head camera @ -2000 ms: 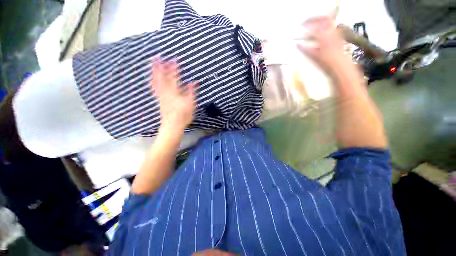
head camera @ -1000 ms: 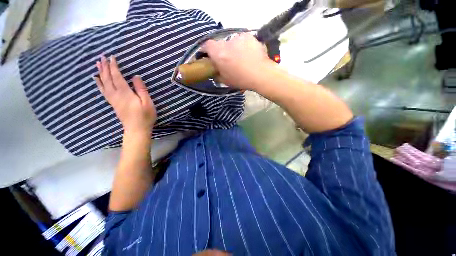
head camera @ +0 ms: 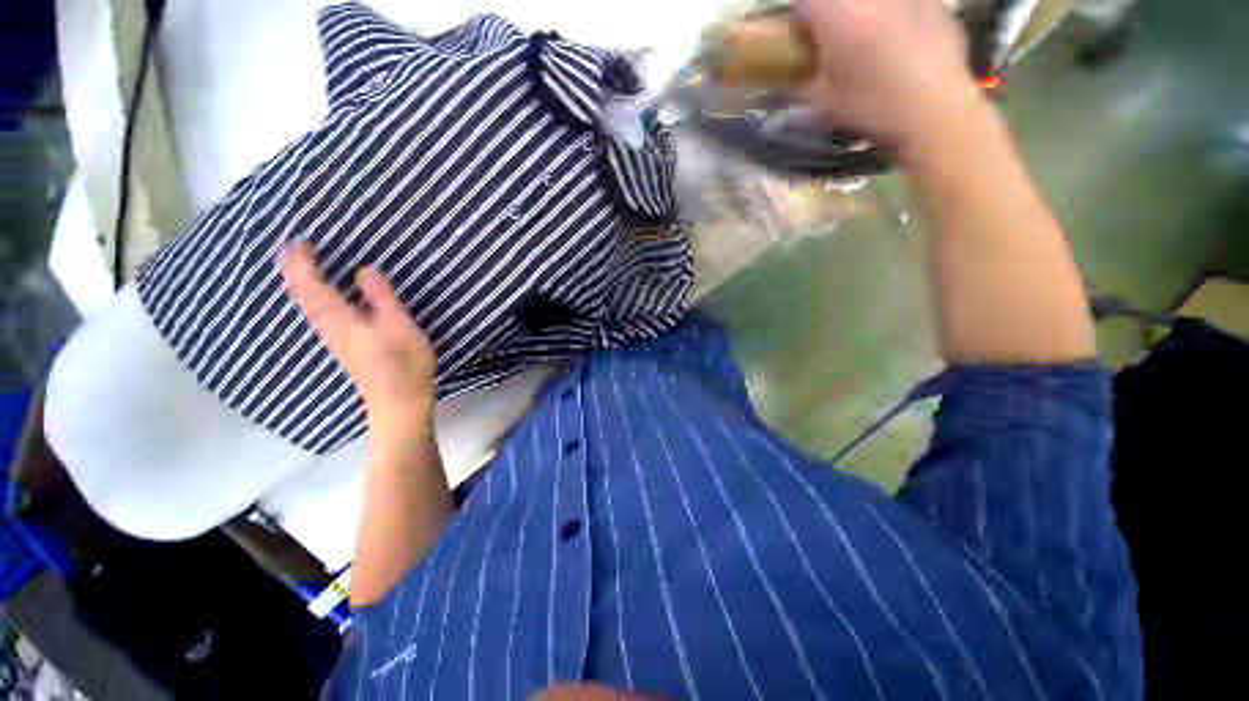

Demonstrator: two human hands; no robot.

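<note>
A black-and-white striped knit top [head camera: 411, 219] lies over the white padded pressing board [head camera: 151, 438]. Its collar [head camera: 610, 117] is at the right end, with small buttons near it, and the cloth there is bunched. My left hand [head camera: 370, 336] is over the lower front of the top with fingers apart, holding nothing. My right hand [head camera: 890, 69] holds the steam iron [head camera: 808, 103] by its pale wooden handle, off the garment to the right of the collar. The iron is blurred and its far part is hard to make out.
Black cloth [head camera: 206, 616] hangs or lies below the board at the lower left, beside a blue crate edge [head camera: 41, 548]. A pale strip with a dark line runs at the upper left. A dark shape stands at the right edge, beyond the green floor [head camera: 849, 315].
The iron was over the top's collar end one second ago. My right hand has moved it up and right, off the cloth. My left hand stays over the garment.
</note>
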